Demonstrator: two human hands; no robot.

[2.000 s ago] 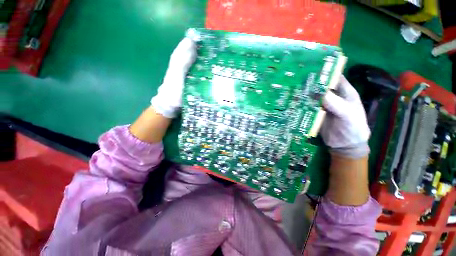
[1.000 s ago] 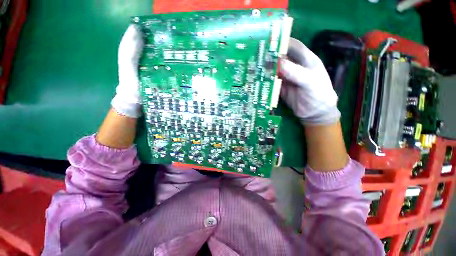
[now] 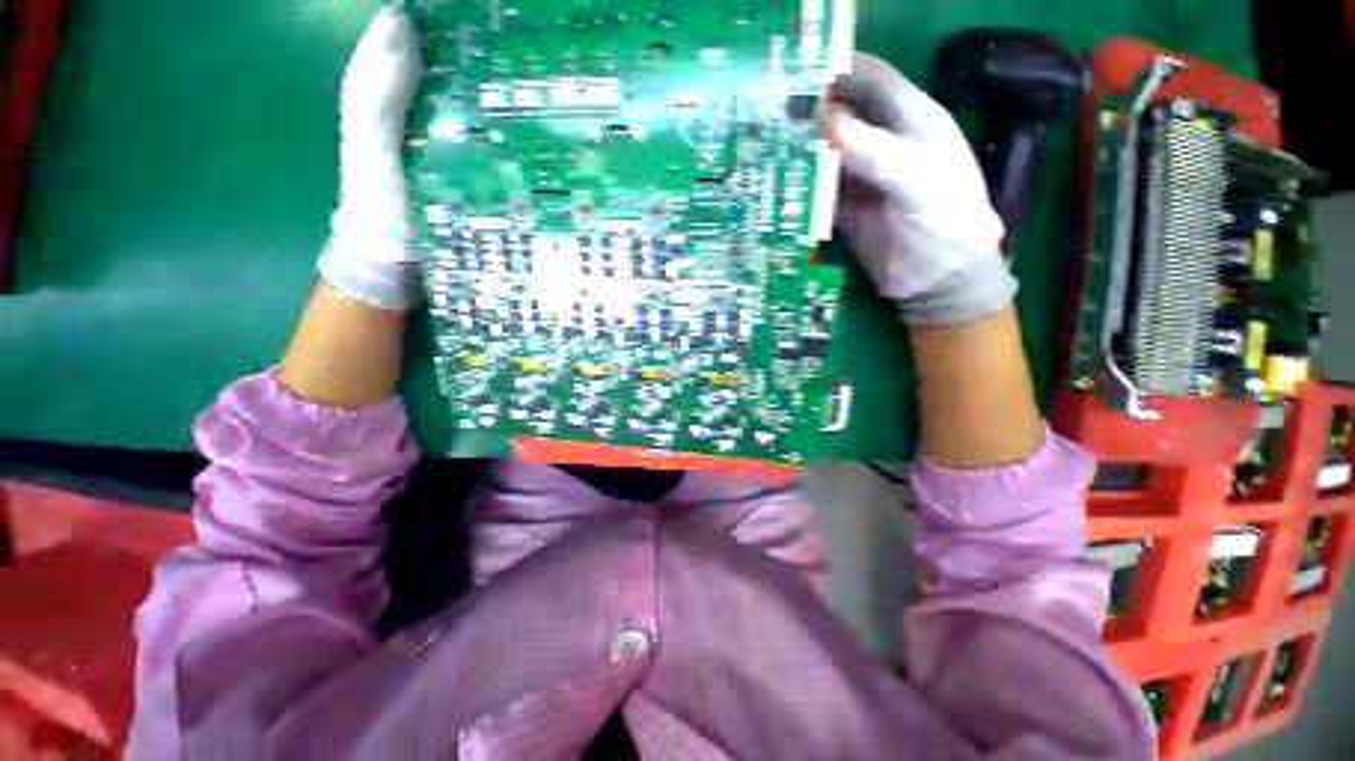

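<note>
A green circuit board (image 3: 624, 223) is held up over the bench, its side with rows of tiny parts facing me. Its top edge is cut off by the picture's upper rim. My left hand (image 3: 375, 164), in a white glove, grips the board's left edge; the fingers behind it are hidden. My right hand (image 3: 914, 193), also gloved, grips the right edge beside the pale edge connectors (image 3: 825, 186). A thin strip of a red foam pad (image 3: 654, 455) shows below the board's lower edge.
A black handheld scanner (image 3: 1011, 97) lies on the green bench (image 3: 193, 193) right of my right hand. Further right, another board with a silver-grey heatsink (image 3: 1181, 253) lies on red foam. Red foam trays with rectangular pockets (image 3: 1174, 520) are below it. A red surface (image 3: 89, 595) is at lower left.
The board and both hands first moved left in view and the board became less tilted. Since then they have moved up, and the board's top edge has left the picture. Both hands keep their grip.
</note>
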